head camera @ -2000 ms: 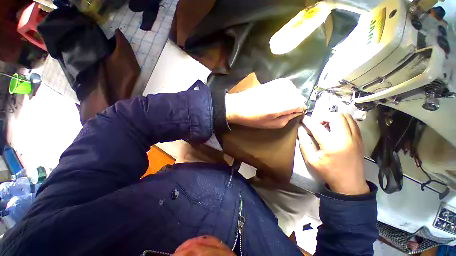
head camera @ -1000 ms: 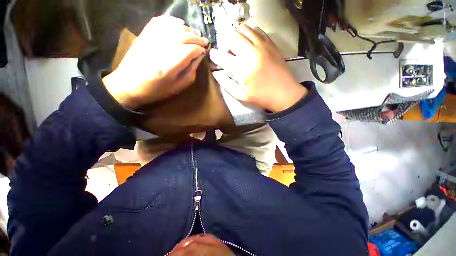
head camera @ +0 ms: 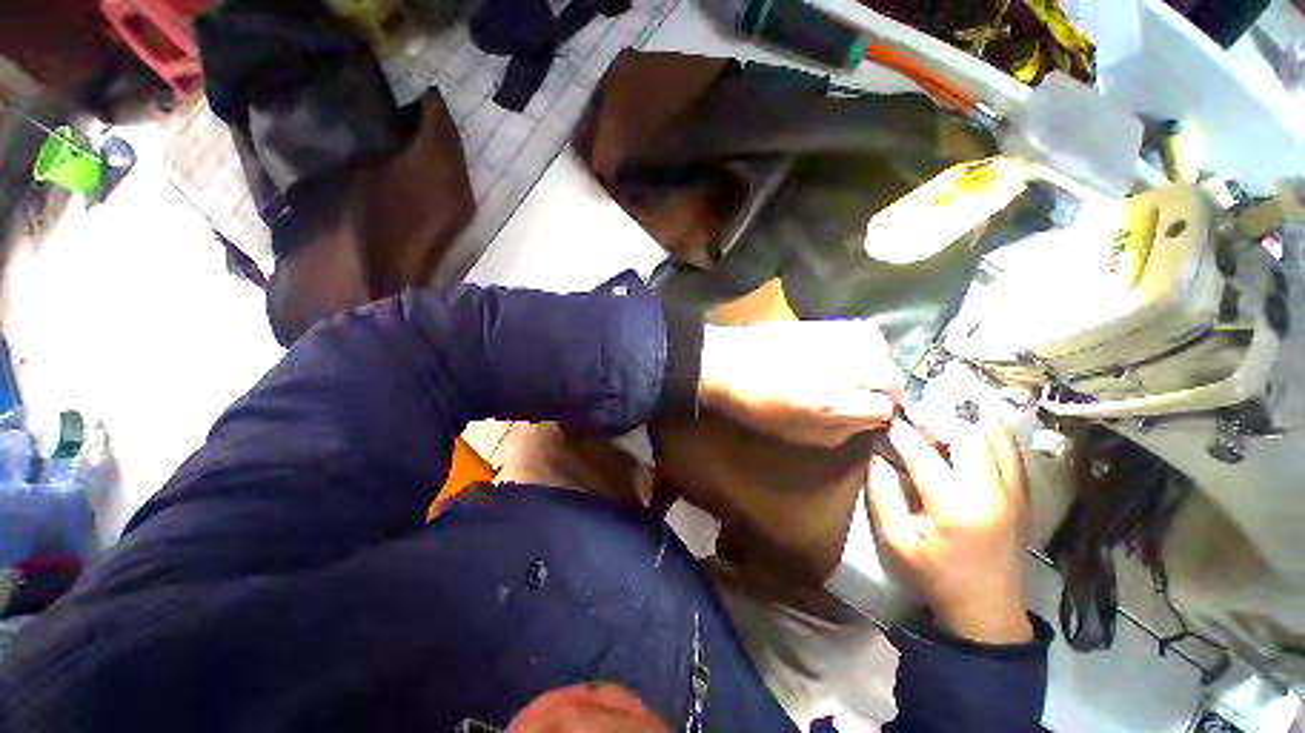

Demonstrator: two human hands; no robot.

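Observation:
The leather panel point(head camera: 773, 494) lies over the front edge of the machine table, brown reverse up near me, its shiny black face showing beyond my left hand. My left hand point(head camera: 802, 380) lies on it and pinches its edge at the fingertips, just in front of the needle area. My right hand point(head camera: 952, 523) is beside it, fingers bent, thumb and fingertips at the same edge. The fingertips of both hands nearly touch. The sewing machine point(head camera: 1102, 294) stands beyond and right of my hands. Glare and my fingers hide the needle and the exact seam.
A lit lamp point(head camera: 937, 208) hangs left of the machine head. Black straps or loops point(head camera: 1095, 573) hang at the right. A dark-handled tool point(head camera: 802, 32) and an orange strip point(head camera: 916, 69) lie at the back. Black and brown leather pieces point(head camera: 322, 186) lie on checked cloth at the left.
The view dipped towards my lap one second ago and has swung back up and left. Both hands stay at the leather edge by the needle area, with little visible change in grip.

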